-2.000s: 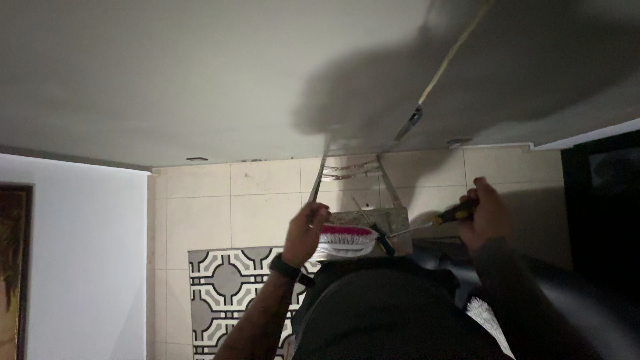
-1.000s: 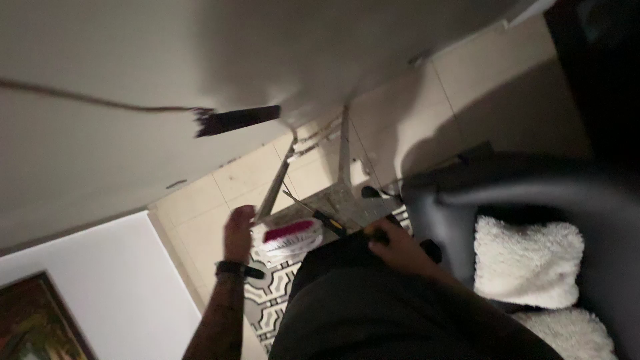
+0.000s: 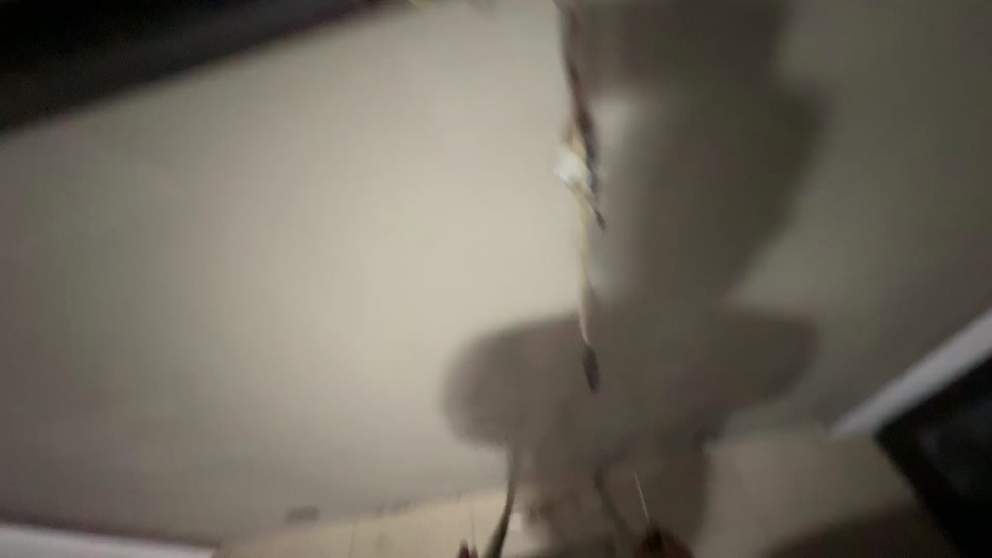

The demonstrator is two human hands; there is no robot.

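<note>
The view is blurred. A cord [image 3: 583, 248] runs down the grey wall, with a pale piece [image 3: 572, 167] partway along it and a dark end piece [image 3: 591, 368] at the bottom. At the lower edge only the reddish fingertips of my left hand [image 3: 467, 551] show, beside the left rail of a stepladder [image 3: 508, 504]; what they hold is hidden. My right hand [image 3: 663, 544], partly cut off by the same edge, is closed around a tool whose thin shaft [image 3: 642, 496] points up, seemingly a screwdriver.
Shadows fall across the wall [image 3: 310, 271]. Pale floor tiles [image 3: 411, 535] lie below it. A dark object [image 3: 945, 449] stands at the lower right by a white baseboard [image 3: 914, 380]. A dark band [image 3: 155, 54] crosses the upper left.
The view has swung up to the wall, leaving the brush, armchair and cushions out of frame. Both hands now show only at the lower edge.
</note>
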